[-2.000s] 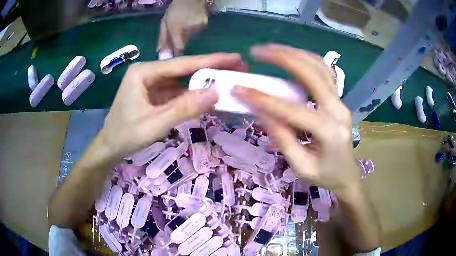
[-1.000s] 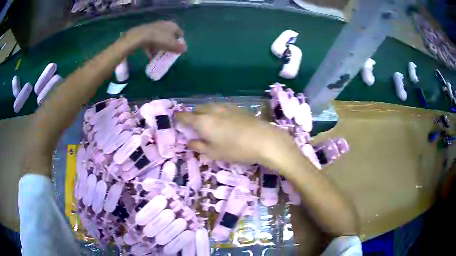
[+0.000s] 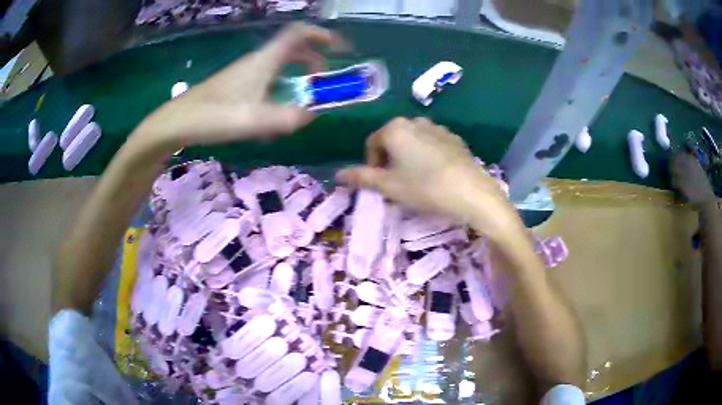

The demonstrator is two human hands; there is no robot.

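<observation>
My left hand [image 3: 229,99] is over the green belt, blurred, with fingers and thumb around the left end of an open device housing [image 3: 348,85]. A bright blue part and a strip of green show inside it. My right hand [image 3: 419,162] is at the back of the pink pile, fingertips on the upper end of a long pink cover [image 3: 367,233]. The cover points down towards me. The pile [image 3: 265,348] holds flat pink covers, some with dark windows, and small ovals joined by thin stubs.
The green conveyor belt [image 3: 237,47] crosses behind. An open white unit [image 3: 435,82] and several closed pinkish units [image 3: 81,146] lie on it. A grey metal post [image 3: 566,103] stands at right. Another person's hand [image 3: 690,178] is at the far right. A yellow printed sheet edge [image 3: 127,293] shows under the pile.
My left hand, earlier on a pink capsule at the belt, now holds the open housing further right. My right hand has moved right across the pile to the long cover.
</observation>
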